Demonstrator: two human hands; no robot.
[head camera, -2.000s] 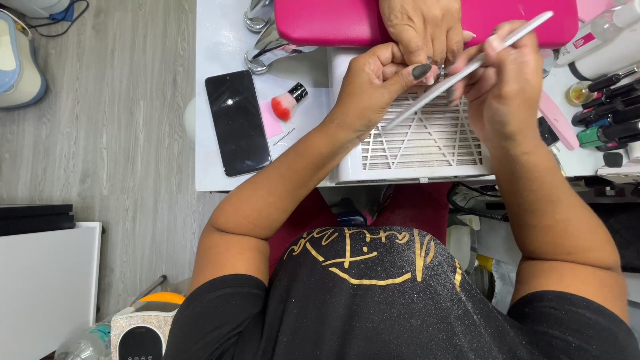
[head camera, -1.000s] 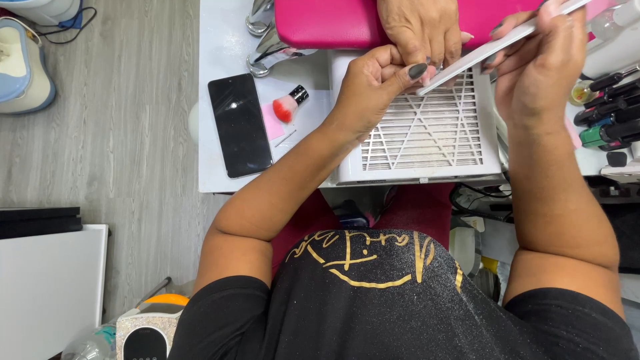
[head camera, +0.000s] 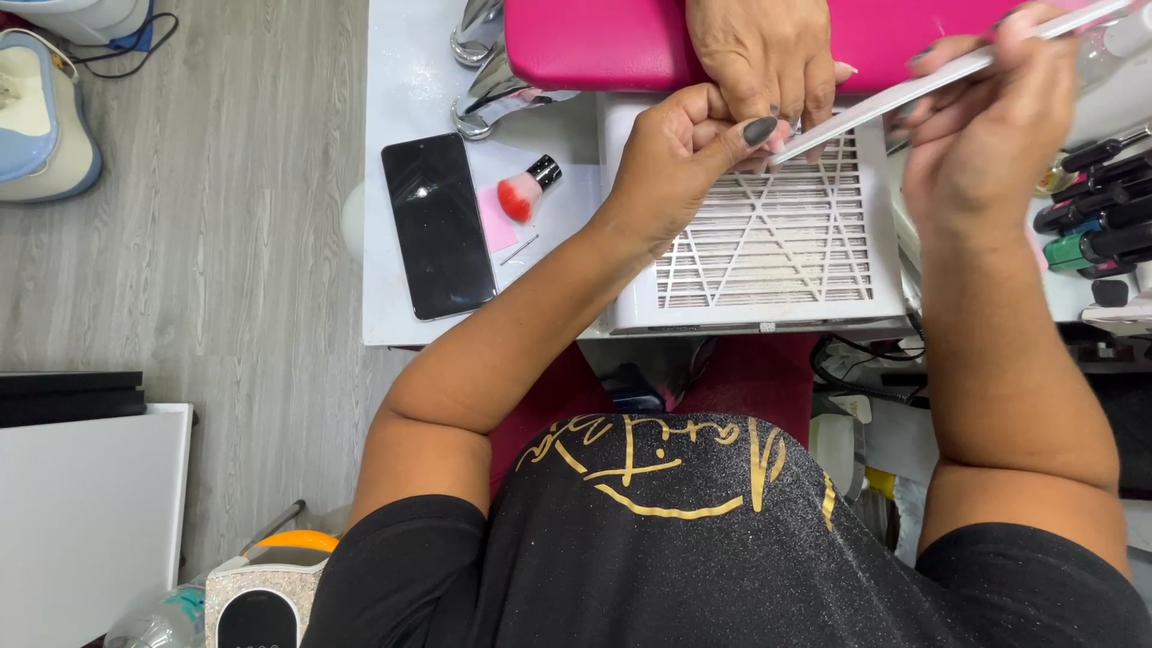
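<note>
My left hand (head camera: 688, 157), with a dark thumbnail, pinches a finger of another person's hand (head camera: 765, 49). That hand lies over the edge of a pink padded armrest (head camera: 603, 54). In my right hand (head camera: 990, 126) is a long white nail file (head camera: 909, 90), slanting down to the left, its lower end at the pinched finger. Beneath the hands is a white nail dust collector (head camera: 765, 317) with a slatted grille. Exactly where the file meets the nail is hard to make out.
Left of the dust collector lie a black smartphone (head camera: 438, 225), a red-bristled brush (head camera: 522, 191), a pink paper square (head camera: 495, 219) and a thin metal bit (head camera: 519, 249). Chrome armrest legs (head camera: 490, 103) stand behind. Several nail polish bottles (head camera: 1102, 247) crowd the right side.
My right hand has moved right with the file since two seconds ago, and the file's lower end has gone from over the grille to the held finger. My left hand keeps its pinch.
</note>
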